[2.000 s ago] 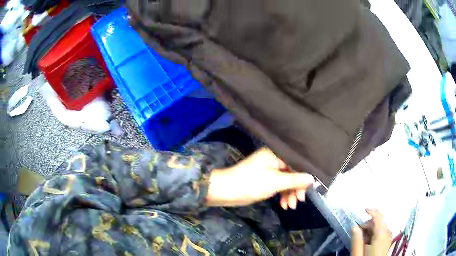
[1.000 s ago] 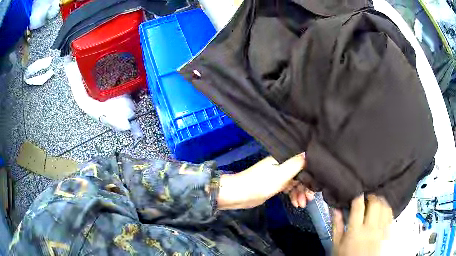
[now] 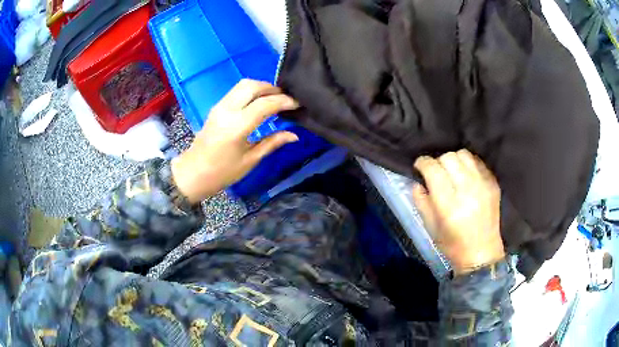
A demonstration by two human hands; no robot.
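Note:
The dark brown jacket lies bunched over the white table and hangs past its front edge. A pale toothed zipper line runs along its left edge. My left hand is at the jacket's lower left corner, thumb and fingers apart, fingertips close to or touching the cloth. My right hand pinches the jacket's lower edge, with fingers on top of the cloth and the thumb at its border. No tool shows in either hand.
Blue crate and red crate stand on the speckled floor at left. The table's front edge runs beneath my right hand. A small red item and blue-and-dark machine parts are at right.
My left hand has moved up and left to the jacket's corner, off its earlier hold. My right hand has moved up along the hem. The jacket has been turned and spread.

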